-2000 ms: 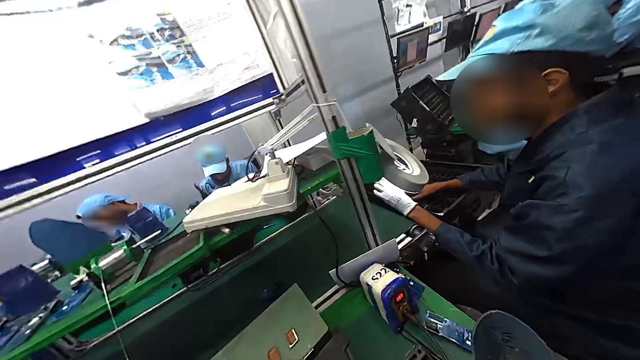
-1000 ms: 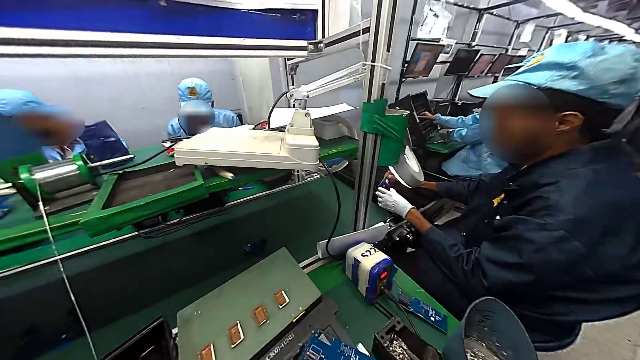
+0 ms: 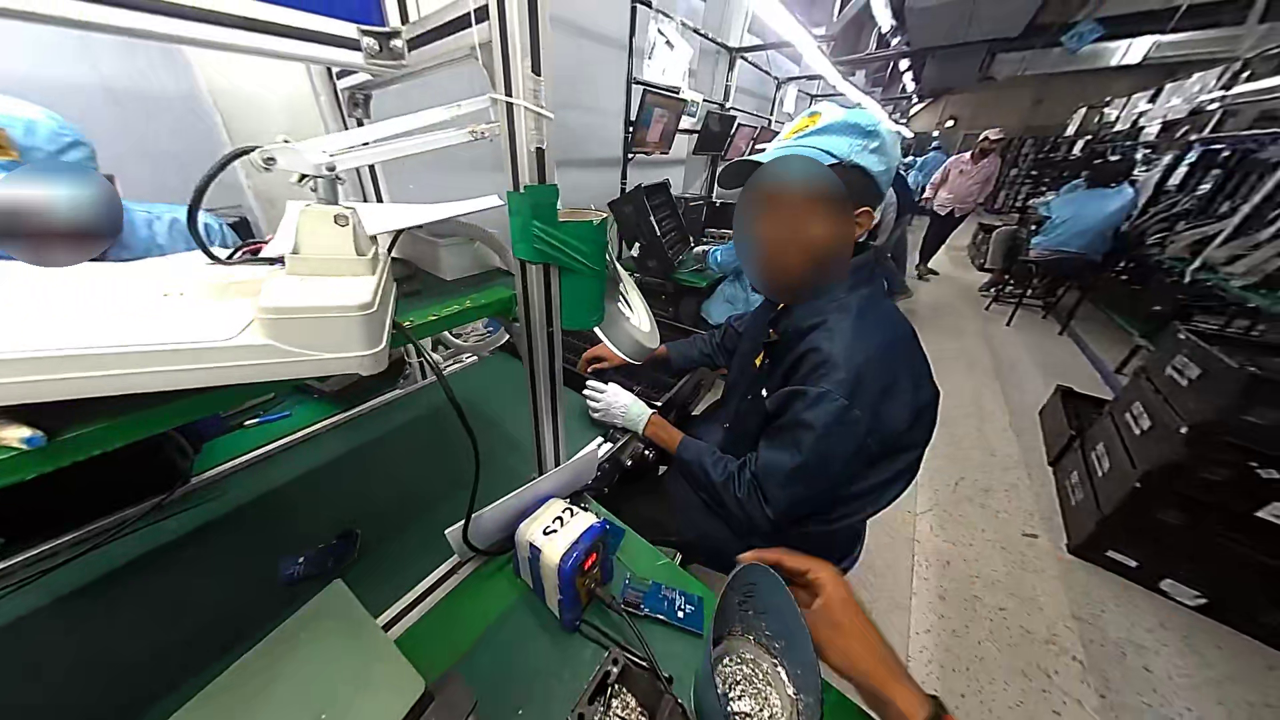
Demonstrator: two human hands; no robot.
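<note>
My right hand (image 3: 815,600) comes in from the lower right, at the back rim of a dark, flared container (image 3: 765,610) that has silvery metal bits inside. Its fingers are partly behind the rim, so whether they grip it cannot be told. My left hand is out of view. Left of the container lies a blue circuit board (image 3: 662,602), beside a blue soldering station control unit (image 3: 566,562) wrapped in pale tape, with a lit red display. A black holder (image 3: 615,690) with silvery shavings stands at the bottom edge.
A co-worker in a dark jacket (image 3: 810,400), one hand gloved, sits beyond the bench. A metal post (image 3: 545,400) rises by a white magnifier lamp (image 3: 320,310). A pale green panel (image 3: 310,660) lies lower left. Black crates (image 3: 1180,470) are stacked by the aisle, where people sit and walk.
My right hand has come into view at the dark container. The co-worker's head has turned toward the camera. The view has swung right, showing the aisle.
</note>
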